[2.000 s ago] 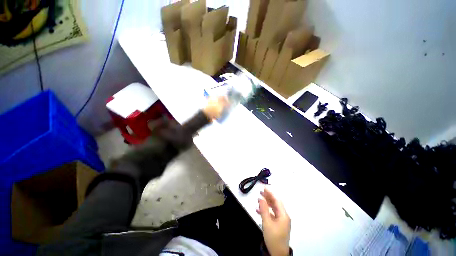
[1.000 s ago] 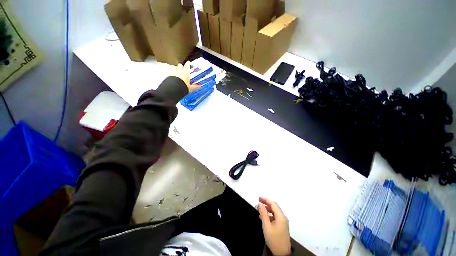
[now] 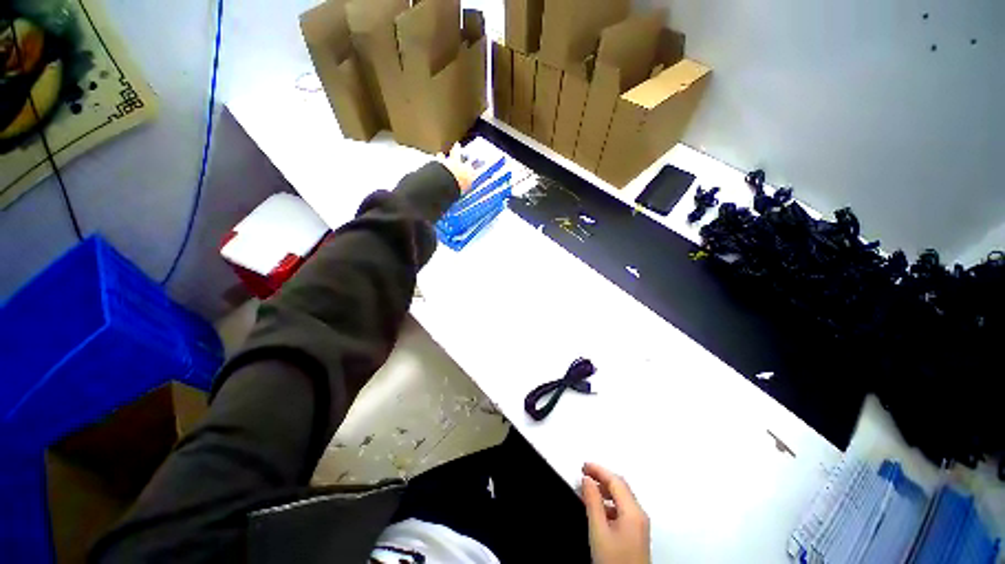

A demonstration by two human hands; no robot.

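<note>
A black coiled cable (image 3: 560, 389) lies on the white bench (image 3: 650, 386) in front of me. My left hand (image 3: 461, 169) reaches far out to a stack of blue-and-white retail boxes (image 3: 478, 209) at mid-bench. The hand is mostly hidden behind its sleeve and small in view, so its grip cannot be made out. My right hand (image 3: 615, 516) is near the bench's front edge, below the cable, with thumb and fingers slightly apart and nothing in it.
Brown cartons (image 3: 601, 105) stand along the back. A phone-like rectangle (image 3: 666, 188) and a black cable pile (image 3: 860, 297) lie by the wall over a black mat (image 3: 661, 286). Striped box blanks (image 3: 871, 518) are far right. A stool (image 3: 276, 237) and blue crate (image 3: 110, 331) are left.
My left arm has swung from above the bench out to the box stack and stays there. The boxes now show clearly. My right hand has dropped slightly toward the front edge. The view has shifted.
</note>
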